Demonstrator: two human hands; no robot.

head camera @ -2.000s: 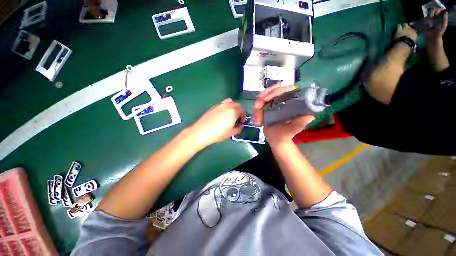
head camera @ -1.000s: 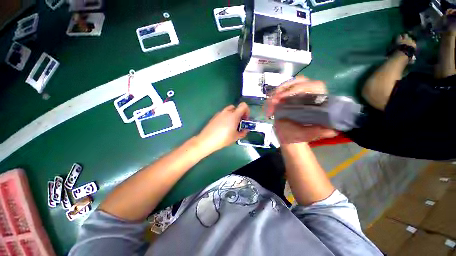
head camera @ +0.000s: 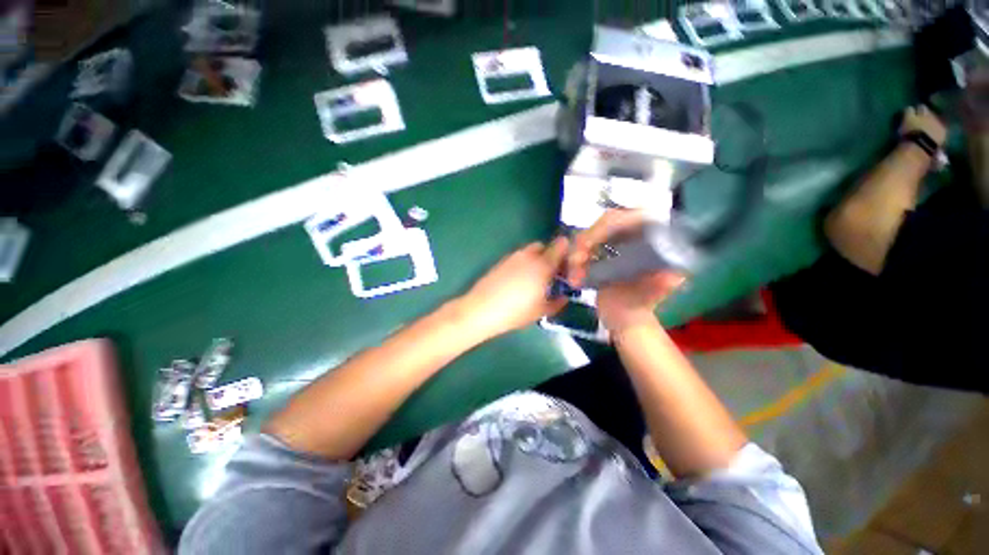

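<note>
A white plastic housing (head camera: 575, 317) lies on the green surface in front of me, with a dark blue circuit board at its upper left. My left hand (head camera: 528, 284) holds the housing at its left end. My right hand (head camera: 620, 263) grips the grey electric screwdriver (head camera: 642, 256), whose front end is over the board; its tip is hidden by my fingers. The white screw feeder (head camera: 649, 139) stands just beyond my hands. Two more housings (head camera: 393, 263) overlap to the left.
More housings (head camera: 360, 108) lie beyond the white line. Small oblong panels (head camera: 235, 392) are piled at left, beside a pink compartment tray (head camera: 67, 461). A person's arm (head camera: 876, 211) is at right, near a red object (head camera: 737, 326). The view is blurred.
The view has shifted, so things sit further right and lower. The screwdriver has moved from beside the feeder's front back over the board, close to my left hand.
</note>
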